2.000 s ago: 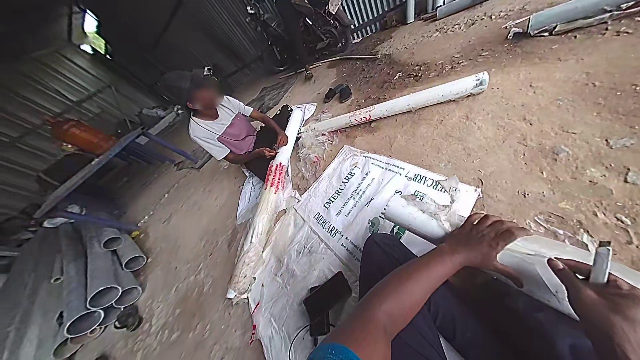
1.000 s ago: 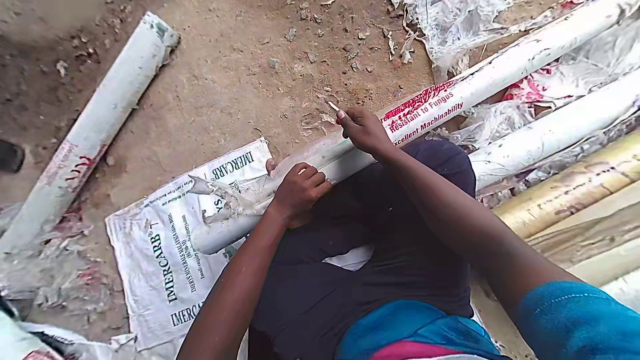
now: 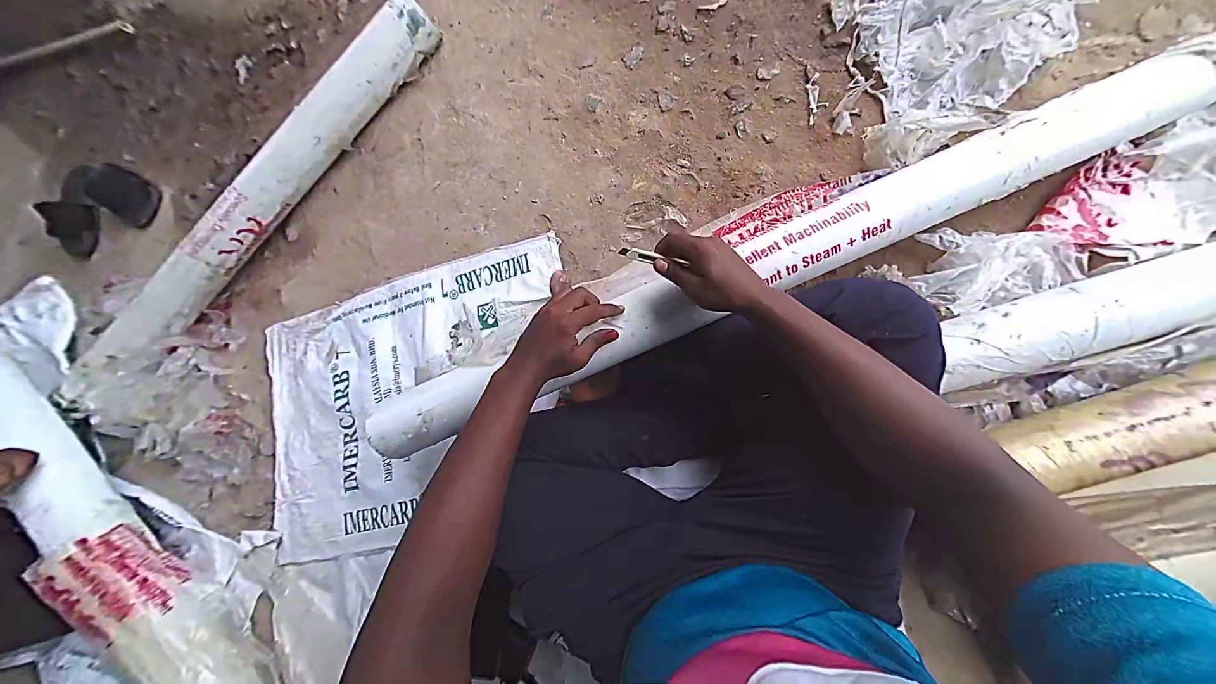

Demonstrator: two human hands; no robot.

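Note:
A long white plastic-wrapped roll or pipe point(image 3: 950, 190) with red print lies slantwise across my lap. My left hand point(image 3: 568, 328) rests on it left of the middle, fingers spread, palm down. My right hand point(image 3: 708, 271) grips a thin, pen-like tool point(image 3: 654, 257), perhaps a small knife, its dark tip pointing left just above the roll's far edge. Clear film point(image 3: 632, 277) hangs loose along that far side, between and beyond my hands. Beneath the roll's left end is a white printed woven sack point(image 3: 313, 399).
Another white roll point(image 3: 285, 180) lies at the upper left, near dark footwear point(image 3: 119, 195). At the left edge, a person's hand point(image 3: 14, 467) touches a white roll point(image 3: 43, 475). More rolls point(image 3: 1092, 318) lie at my right, with crumpled film point(image 3: 959, 57) beyond on the dirt ground.
The view has swung from the other person down to my lap. Since one second ago, my left hand has spread its fingers on the roll, and the tool in my right hand now points left.

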